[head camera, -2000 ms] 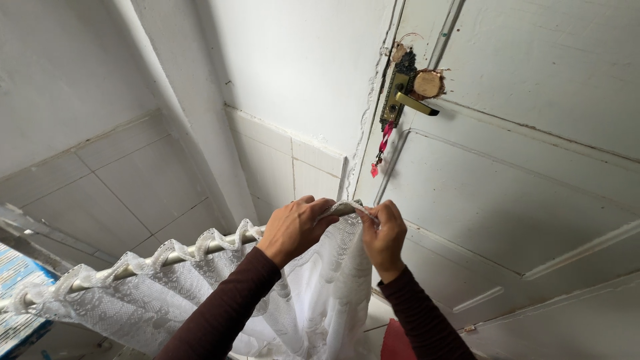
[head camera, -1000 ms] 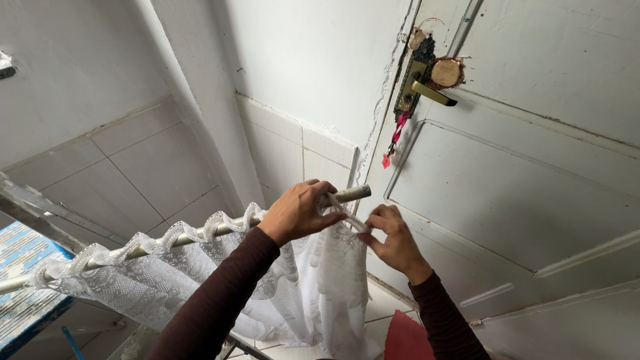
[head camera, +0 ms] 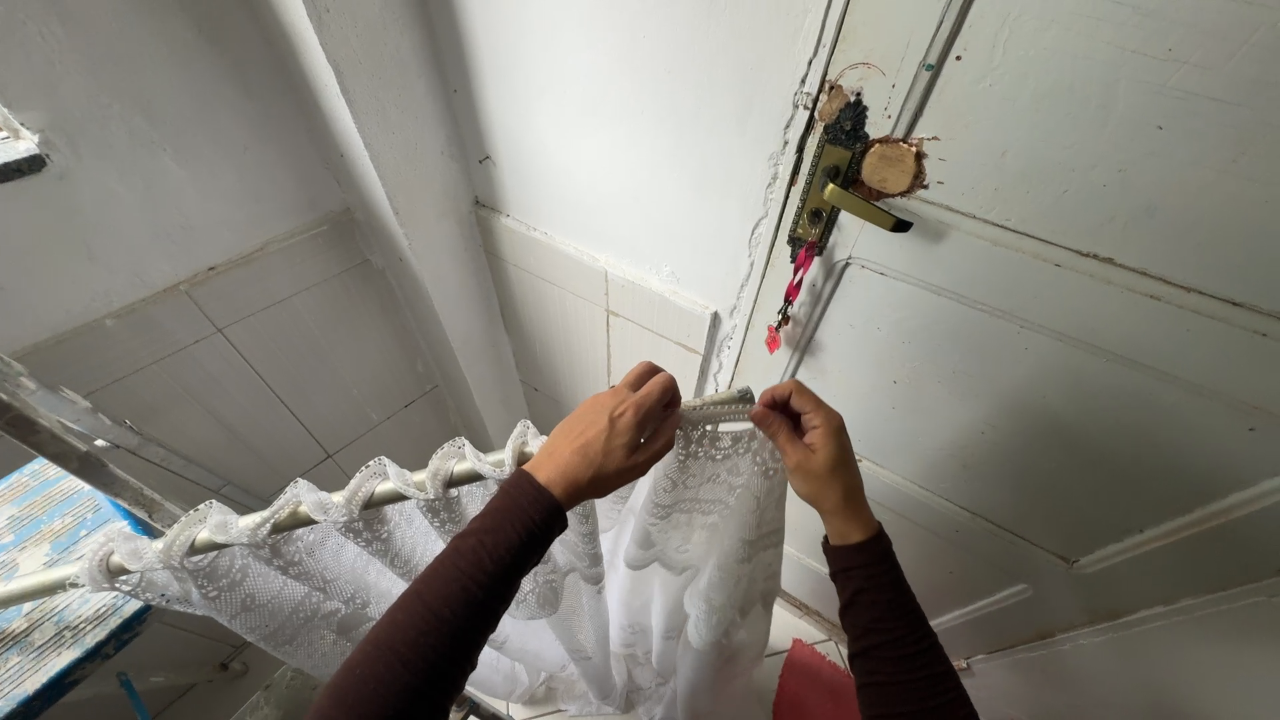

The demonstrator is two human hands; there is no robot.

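Observation:
A white lace curtain [head camera: 700, 520] hangs gathered along a metal curtain rod [head camera: 290, 517], the rod passing in and out through openings in its top edge. My left hand [head camera: 610, 435] grips the lace's top edge near the rod's right end; its fingertips are partly hidden. With thumb and forefinger my right hand [head camera: 805, 445] pinches the top corner of the curtain. Between both hands the edge is stretched, showing a slit, and the rod's end shows just behind it.
A white panelled door [head camera: 1000, 400] with a brass handle [head camera: 865, 207] and a hanging pink key ribbon [head camera: 798, 275] is at the right. Worn blue-and-white slatted wood [head camera: 60, 570] lies at lower left beside a metal bar [head camera: 80, 445]. A red cloth [head camera: 815, 685] is low down.
The rod's end stuck out farther beyond my left hand a second ago; now the curtain edge is stretched in front of it. My right hand has risen relative to my left.

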